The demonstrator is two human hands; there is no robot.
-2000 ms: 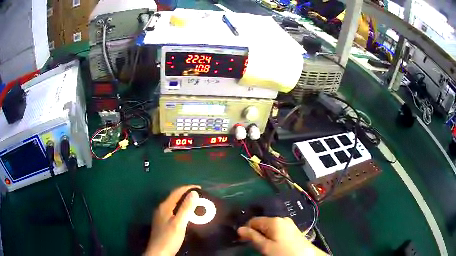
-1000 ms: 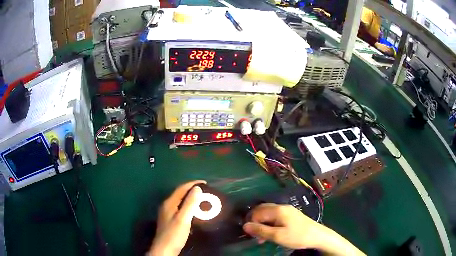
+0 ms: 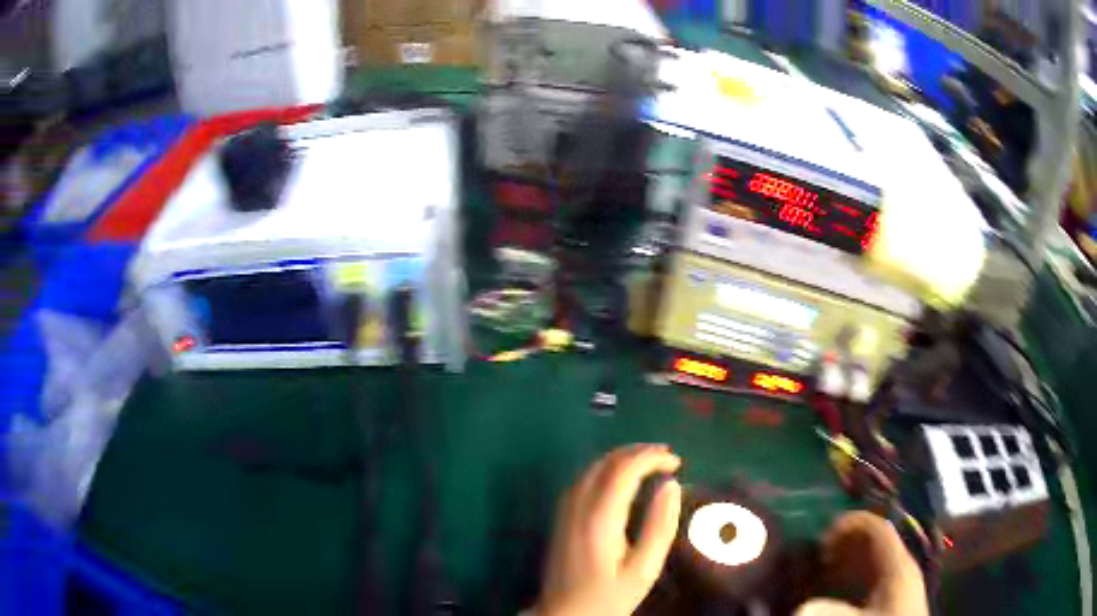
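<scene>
The view is blurred. My left hand (image 3: pixel 608 535) is at the lower middle, with its thumb and fingers closed around a small black block, apparently a power adapter (image 3: pixel 650 503). Just right of it, a white ring (image 3: pixel 727 533) lies on a dark surface, apart from my fingertips. My right hand (image 3: pixel 876 563) is right of the ring, with curled fingers low over the dark area. Blur and darkness hide whether it holds anything.
A white tester (image 3: pixel 319 229) with black leads stands left. A power meter (image 3: pixel 788 199) sits on a cream electronic load (image 3: pixel 770 315), above a red-digit panel meter (image 3: pixel 736 374). A white outlet strip (image 3: pixel 984 467) is right. Blue (image 3: pixel 60 313) and red bins (image 3: pixel 181 175) are far left.
The camera has turned left, so the bench things appear further right and the bins show. My left hand with the black block now sits apart from the white ring, which its thumb touched or overlapped before.
</scene>
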